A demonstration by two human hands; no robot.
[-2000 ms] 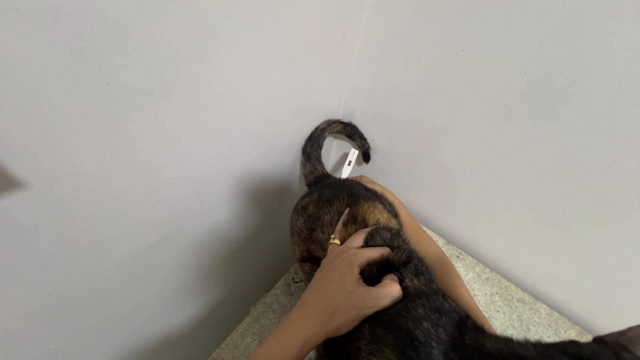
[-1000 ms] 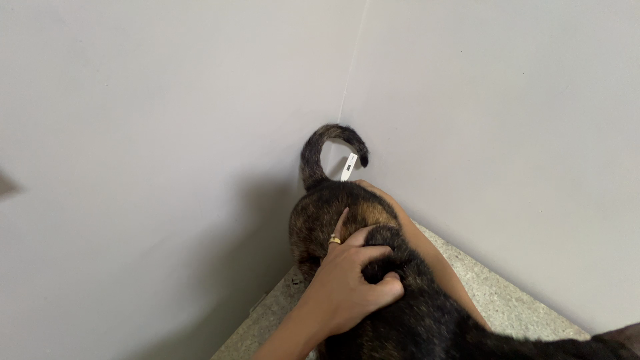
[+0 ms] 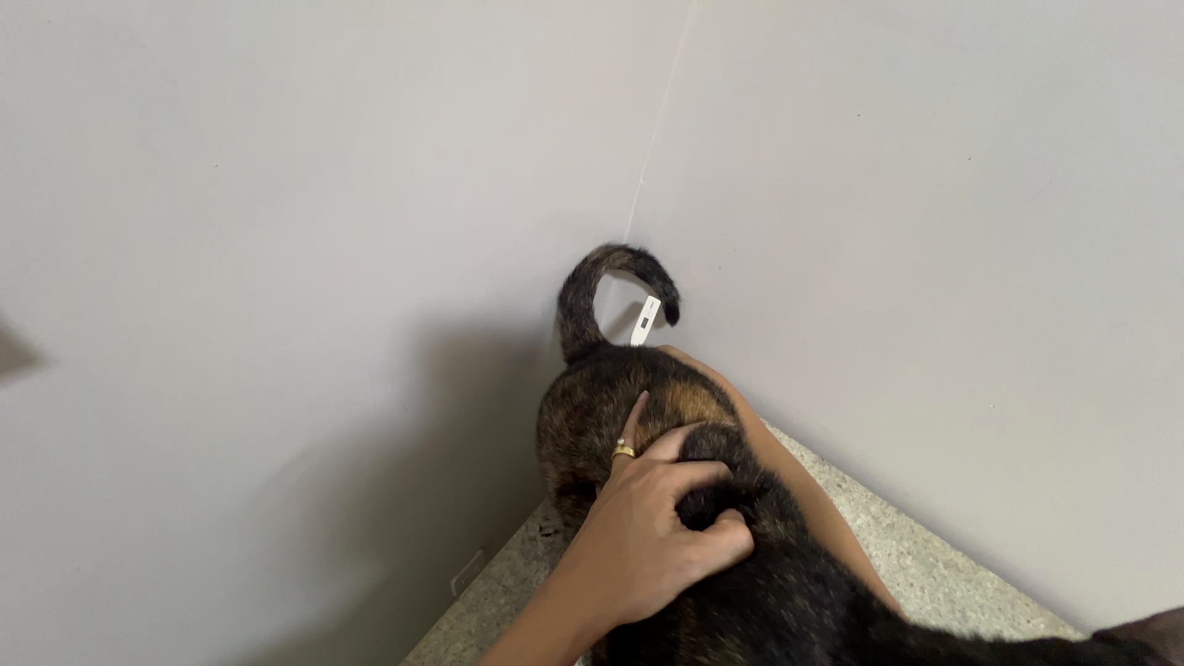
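Observation:
A tortoiseshell cat point(image 3: 786, 583) faces away from the wall corner, its rump toward it and its tail point(image 3: 580, 296) curled up. My left hand point(image 3: 657, 518), with a gold ring, lies on the cat's back, thumb and fingers curled into the dark fur and gripping it. A white digital thermometer point(image 3: 646, 321) with a small display stands out behind the rump, inside the tail's curve; its lower end is hidden. My right forearm passes along the cat's right side, and my right hand point(image 3: 683, 355) is mostly hidden behind the rump, close to the thermometer; its fingers cannot be seen.
Two plain pale walls point(image 3: 277, 185) meet in a corner behind the tail. Beneath the cat is a speckled stone surface point(image 3: 934, 564) with edges along the walls. A blurred brown shape point(image 3: 14, 353) shows at the left edge.

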